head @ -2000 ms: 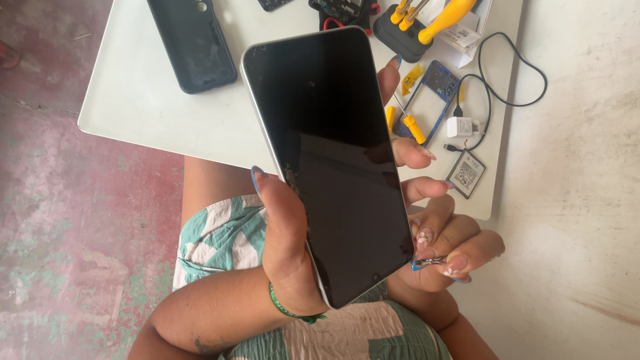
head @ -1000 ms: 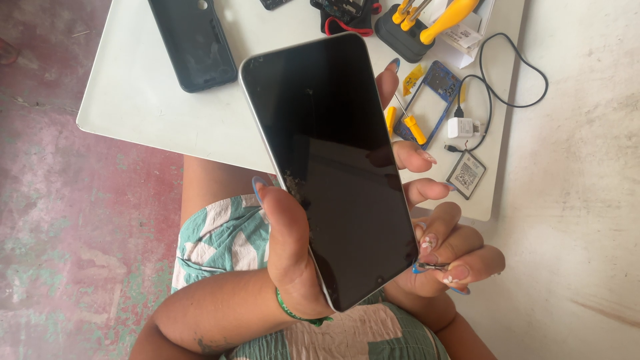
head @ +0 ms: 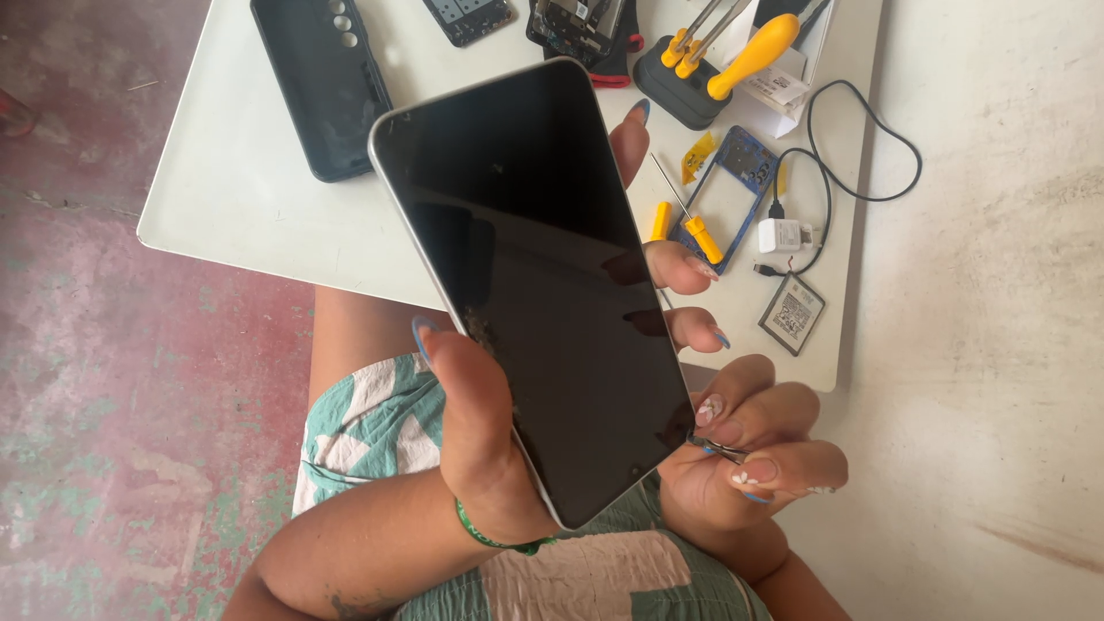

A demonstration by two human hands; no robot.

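Note:
A smartphone [head: 543, 293] with a dark screen and silver frame is tilted above my lap. My left hand [head: 487, 431] holds it from beneath, thumb along the left edge and fingertips past the right edge; a green bracelet circles the wrist. By the phone's lower right corner, my right hand [head: 759, 448] pinches a small metal tool [head: 720, 448], perhaps tweezers, with its tip at the phone's edge. The fingers hide most of that tool.
On the white table [head: 259, 216] lie a black phone case [head: 328, 95], opened phone parts [head: 578, 26], a screwdriver stand [head: 681, 95], a blue phone frame [head: 737, 172], a yellow-handled screwdriver [head: 703, 240], a white charger plug [head: 780, 235], a black cable [head: 828, 164] and a phone battery [head: 792, 313].

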